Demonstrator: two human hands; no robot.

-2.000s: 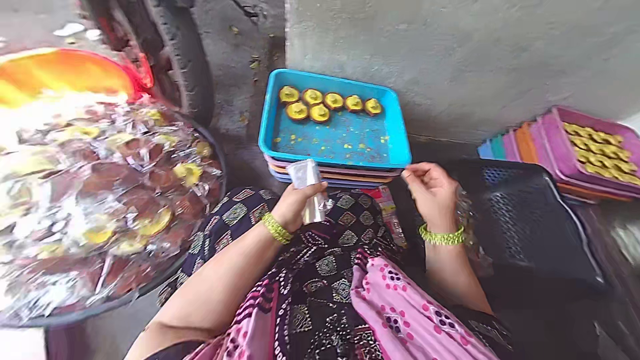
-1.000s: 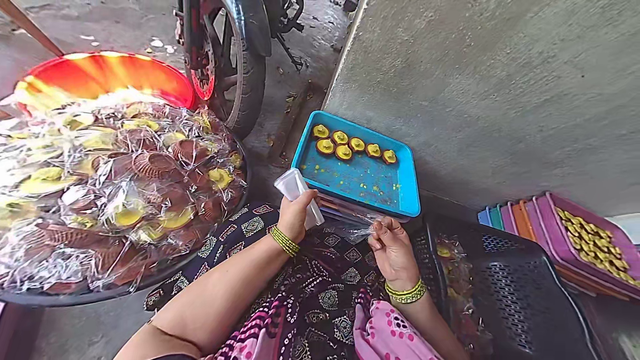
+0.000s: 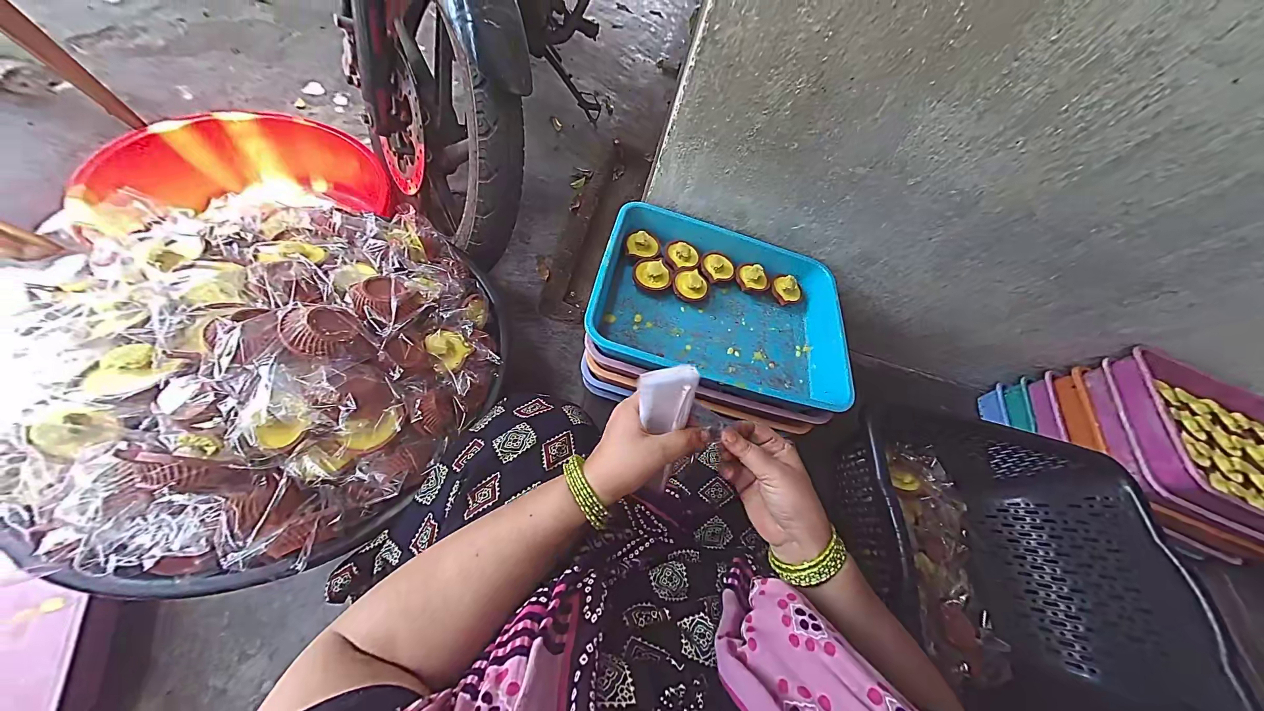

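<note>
My left hand (image 3: pixel 637 449) grips a folded stack of clear plastic bags (image 3: pixel 667 397) above my lap. Close beside it, the fingertips of my right hand (image 3: pixel 773 479) pinch the edge of a thin clear plastic piece near my left thumb. Just beyond my hands lies a blue plastic tray (image 3: pixel 829 336) on top of a stack of trays. Several small clay lamps filled with yellow (image 3: pixel 691 284) sit at its far side, and yellow crumbs dot its bottom. On the left, a wide dark basin (image 3: pixel 296 573) is heaped with plastic-wrapped brown and yellow clay lamps (image 3: pixel 321 331).
A black perforated crate (image 3: pixel 1062 553) with wrapped pieces stands at the right. Behind it are stacked coloured trays (image 3: pixel 1141 425) with more yellow-filled lamps. A red tub (image 3: pixel 232 153) and a motorcycle wheel (image 3: pixel 494 148) are beyond the basin. A concrete wall (image 3: pixel 948 178) rises behind the blue tray.
My right hand was apart from my left, near the blue tray's corner, and is now close against it at the plastic. My left hand keeps its hold on the bags. The view has shifted.
</note>
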